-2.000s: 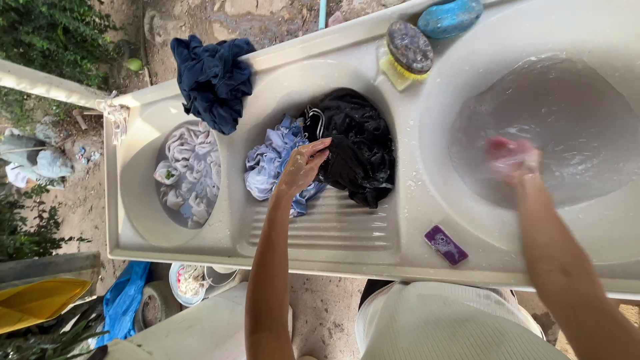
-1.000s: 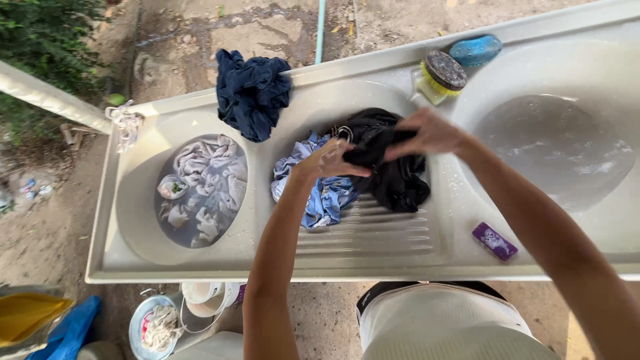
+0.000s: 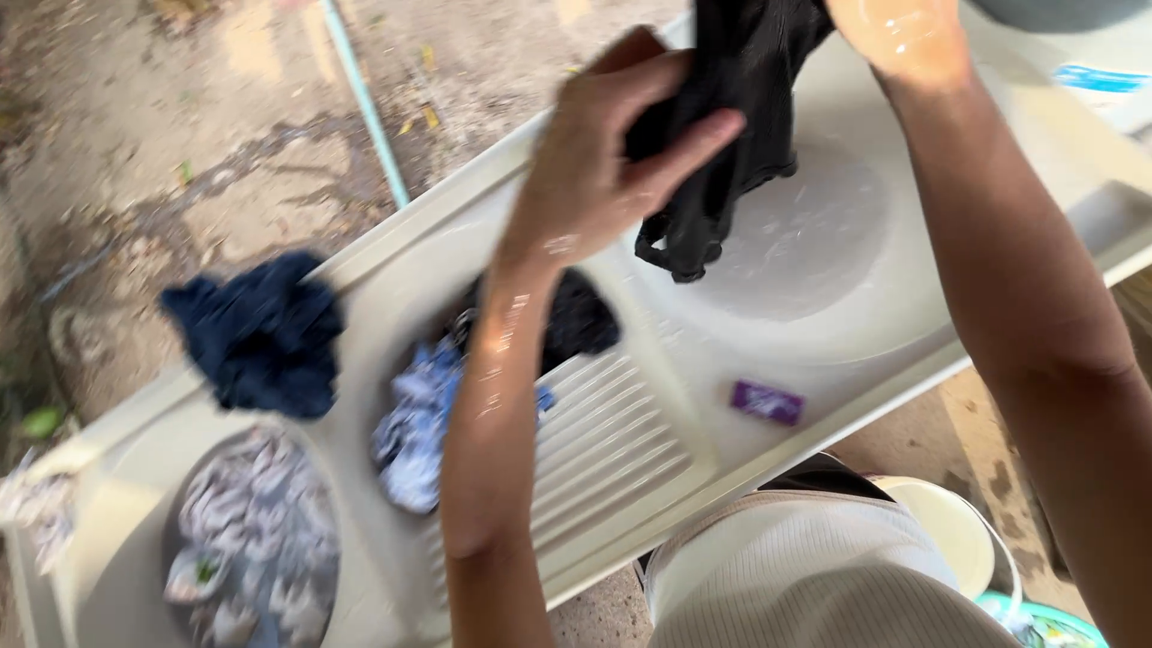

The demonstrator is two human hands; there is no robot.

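Note:
My left hand (image 3: 630, 153) grips a wet black garment (image 3: 756, 117) that hangs over the right basin (image 3: 810, 243), which holds cloudy water. At the top edge my right hand (image 3: 904, 36), wet and partly cut off by the frame, is at the garment's upper right side; its fingers are out of view. Below my left forearm, the ribbed middle basin (image 3: 621, 432) holds another dark cloth (image 3: 580, 315) and a light blue garment (image 3: 418, 432). Whitish clothes (image 3: 261, 504) soak in the left basin. A navy cloth (image 3: 261, 337) is draped over the sink's far rim.
A purple packet (image 3: 767, 402) lies on the near ledge beside the right basin. A pale cloth (image 3: 40, 508) hangs at the sink's left end. A cream bucket (image 3: 940, 531) stands below on the right, near a turquoise tub (image 3: 1044, 621). Beyond the sink, a light blue pipe (image 3: 369, 108) crosses the ground.
Both hands have moved from the middle basin to above the right basin, lifting a black garment out of the pile. The view has tilted and shifted.

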